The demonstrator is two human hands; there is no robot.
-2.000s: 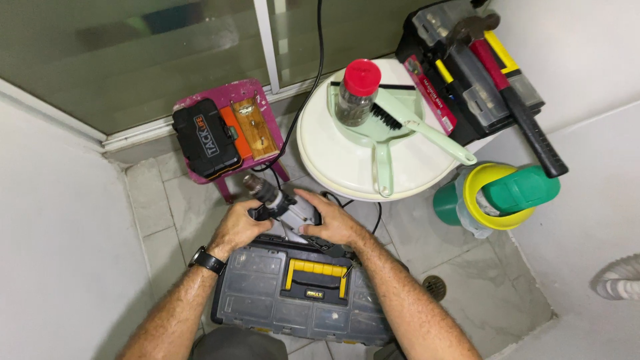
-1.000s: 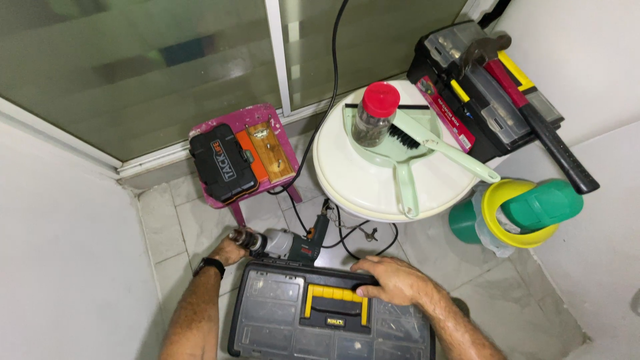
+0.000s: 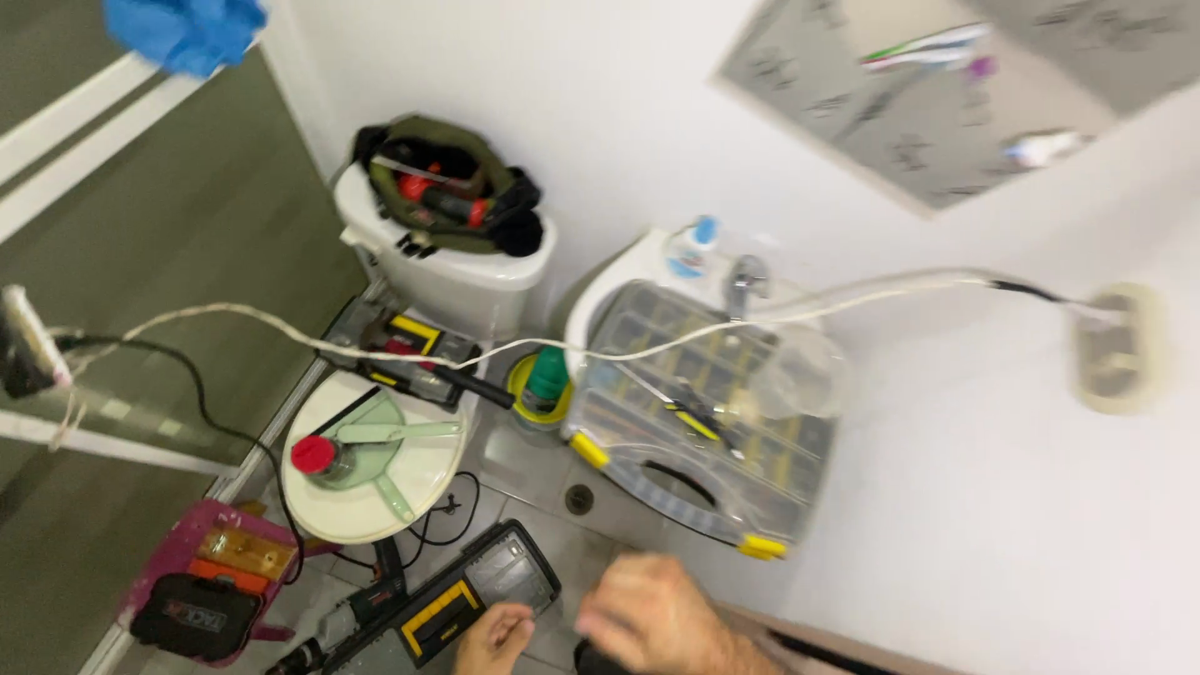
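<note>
My left hand (image 3: 497, 639) is at the bottom, fingers curled, over the near end of a black toolbox with a yellow handle (image 3: 439, 617); no object shows in it. My right hand (image 3: 652, 609) is to its right, blurred, fingers bent; whether it holds something cannot be told. A corded power drill (image 3: 361, 605) lies on the floor along the toolbox's left side. A clear parts organizer (image 3: 703, 403) with yellow latches rests on the sink, bearing a yellow-and-black hand tool (image 3: 694, 420) and a clear plastic container (image 3: 797, 373).
A white round table (image 3: 441, 469) bears a dustpan, brush and red-lidded jar (image 3: 319, 455). A pink stool (image 3: 173, 553) holds a black case (image 3: 197, 614). A tool bag (image 3: 450, 187) sits on the toilet tank. A white cable (image 3: 619, 356) stretches across to a wall outlet (image 3: 1116, 347).
My left hand has left the drill, and my right hand has lifted off the toolbox. The view has swung far to the right and up, bringing in the sink and toilet tank.
</note>
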